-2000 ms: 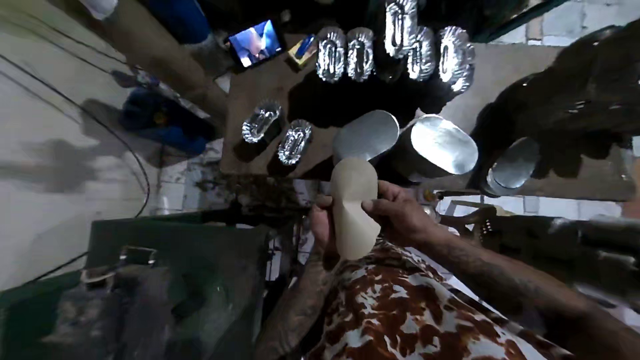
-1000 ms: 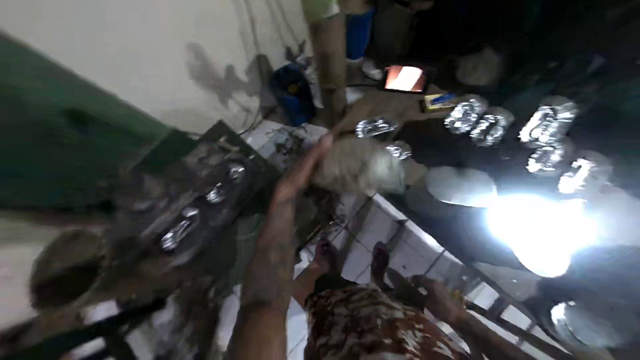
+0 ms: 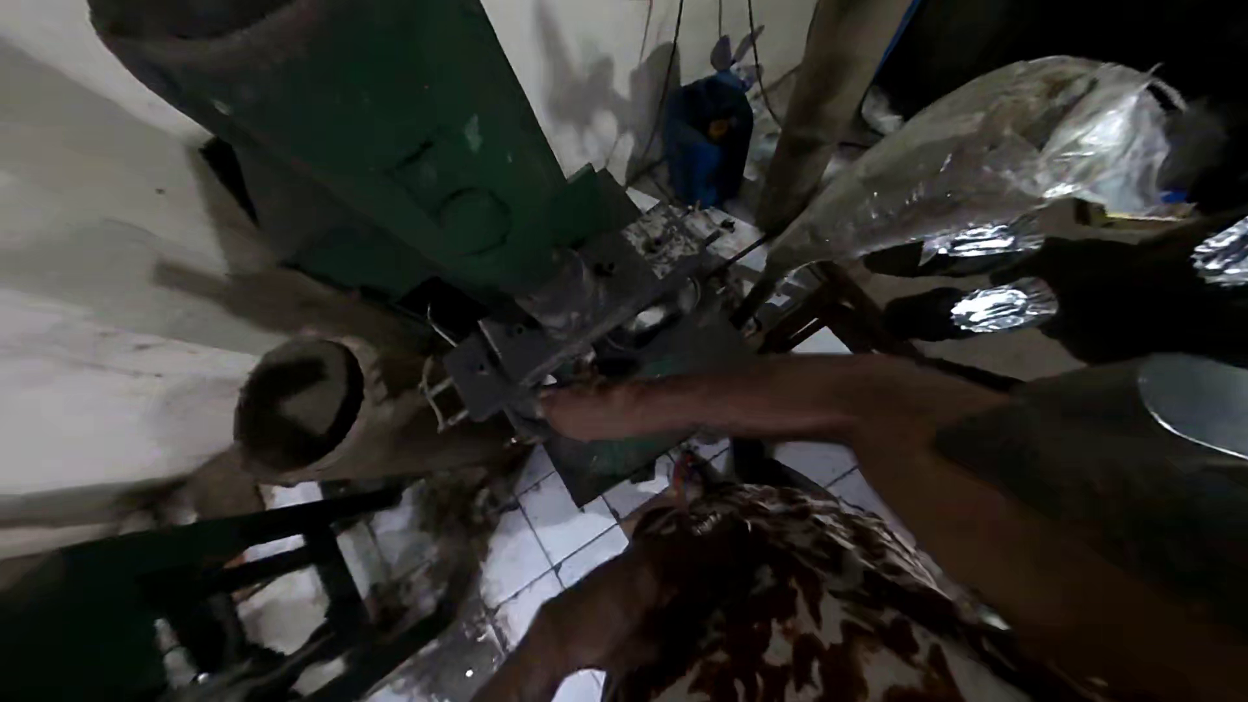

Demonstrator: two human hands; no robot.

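A large green machine (image 3: 458,185) with a dark metal plate assembly (image 3: 585,327) fills the upper left and middle. My right hand (image 3: 575,408) reaches across from the right and touches the near end of that assembly; its fingers are dark and partly hidden. Low in the view, my left hand (image 3: 648,575) is in shadow beside the patterned garment (image 3: 829,624), and its fingers cannot be made out. A small shiny round metal part (image 3: 648,317) sits on the machine, just beyond my right forearm. Nothing can be clearly seen in either hand.
A bulky clear plastic bag (image 3: 936,185) slants across the upper right. Crinkled foil trays (image 3: 1004,304) and a flat-topped metal container (image 3: 1199,400) stand at the right. A blue container (image 3: 707,136) is by the wall. A cylindrical housing (image 3: 302,405) juts out at left above white floor tiles (image 3: 565,526).
The view has swung far left to the machine. Two seconds ago both hands held a pale oval piece; now they are apart, the right one at the machine's metal parts.
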